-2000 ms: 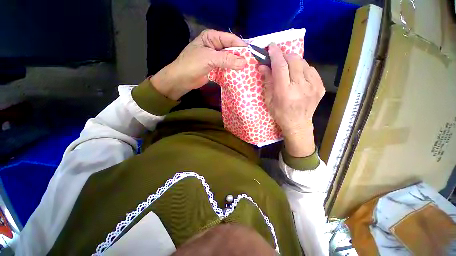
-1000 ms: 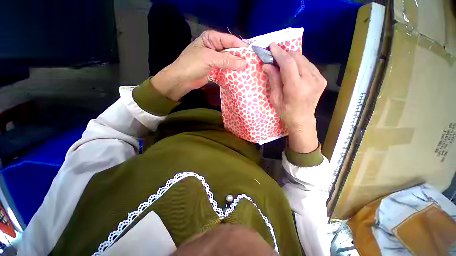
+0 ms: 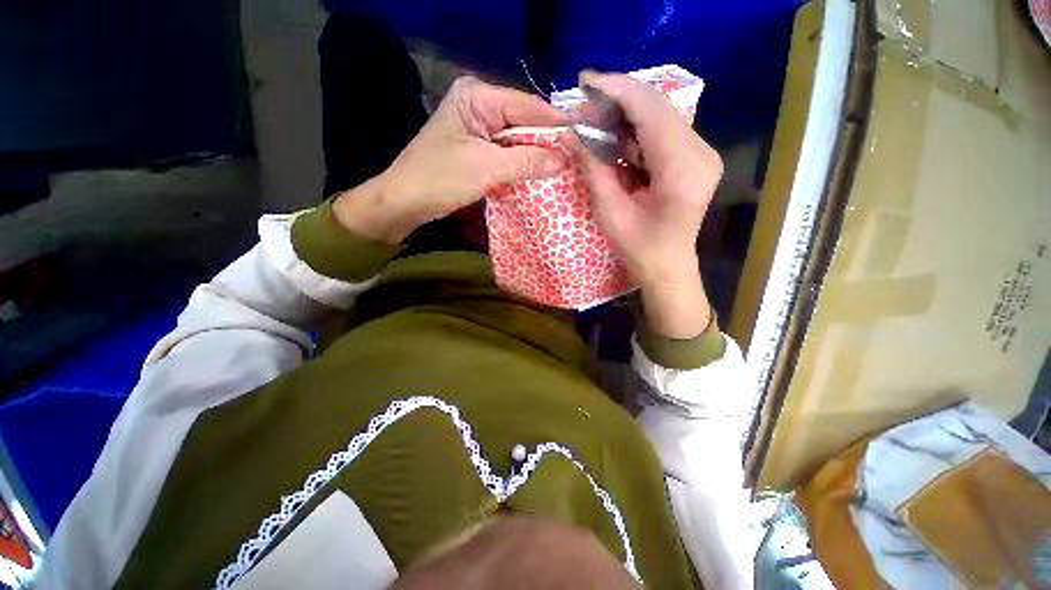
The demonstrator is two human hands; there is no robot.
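A red-and-white printed fabric piece [image 3: 547, 236] with a white edge hangs in front of my lap. My left hand [image 3: 473, 150] pinches its upper edge between thumb and fingers. My right hand [image 3: 663, 173] holds small dark thread snips [image 3: 599, 141] close to my left fingertips at that edge; the snips are blurred and partly hidden by my fingers. A fine loose thread [image 3: 534, 78] sticks up above the edge. The top right corner of the piece shows behind my right hand.
Brown taped cardboard [image 3: 922, 265] lies to the right, with a white strip [image 3: 807, 196] along its near side. A marbled white cloth with an orange-brown patch [image 3: 980, 507] lies at the lower right. Blue material [image 3: 715, 58] shows beyond my hands.
My right hand has turned and moved slightly left, with the snips more tilted and blurred. The lower end of the fabric has shifted slightly up and left. My left hand still pinches the edge.
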